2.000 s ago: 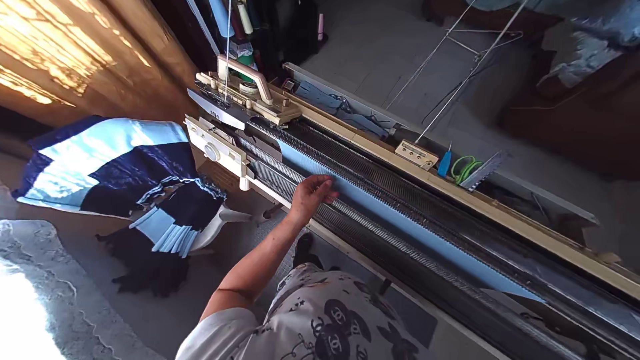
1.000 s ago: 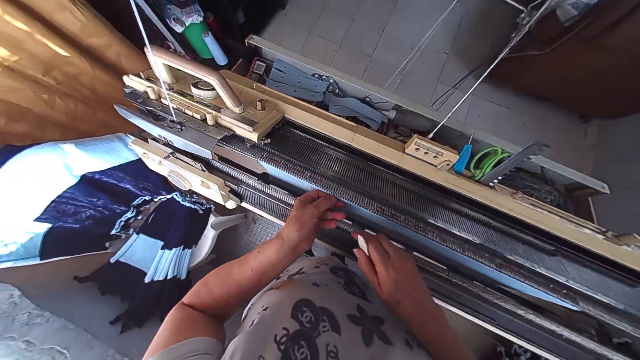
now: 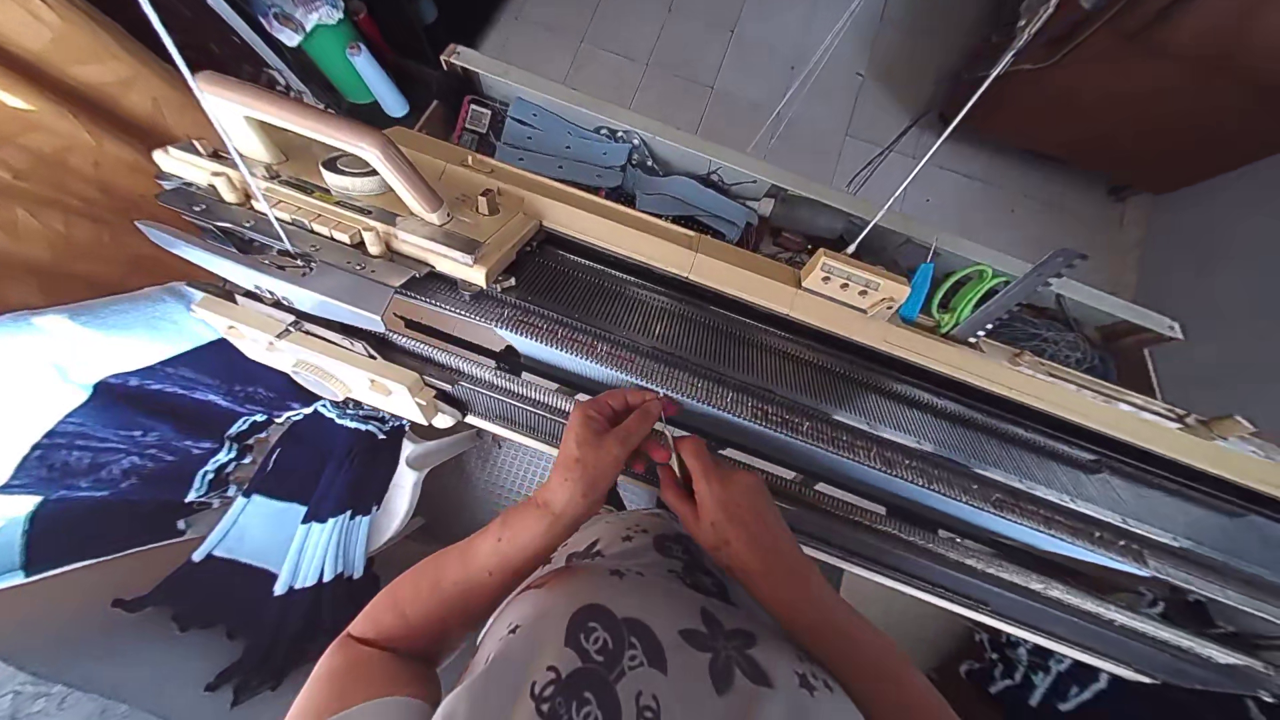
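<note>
A flatbed knitting machine (image 3: 700,300) runs diagonally across the view, with light blue knitting (image 3: 570,360) hanging between its two needle beds. Over the front bed, my left hand (image 3: 605,440) pinches something small at its fingertips, too fine to make out. Close beside it on the right, my right hand (image 3: 715,490) holds a small, slim, pale-handled tool (image 3: 672,450) whose tip points to the left fingertips. The main carriage (image 3: 350,200), with its arched handle, sits at the left end of the machine. In front of it is the ribber carriage (image 3: 320,355). White yarn runs down to the main carriage.
Navy and light blue knitted pieces (image 3: 300,500) lie on a white chair at the left. Behind the machine, a trough (image 3: 640,110) holds blue knitted strips (image 3: 620,165). A row counter (image 3: 855,285), a blue-handled tool (image 3: 916,292), green scissors (image 3: 965,298) and a metal comb (image 3: 1025,290) are along the back.
My right hand, out of view two seconds ago, came in with the pale tool. Both hands have since drawn together, fingertips almost meeting. The view has moved closer to the machine.
</note>
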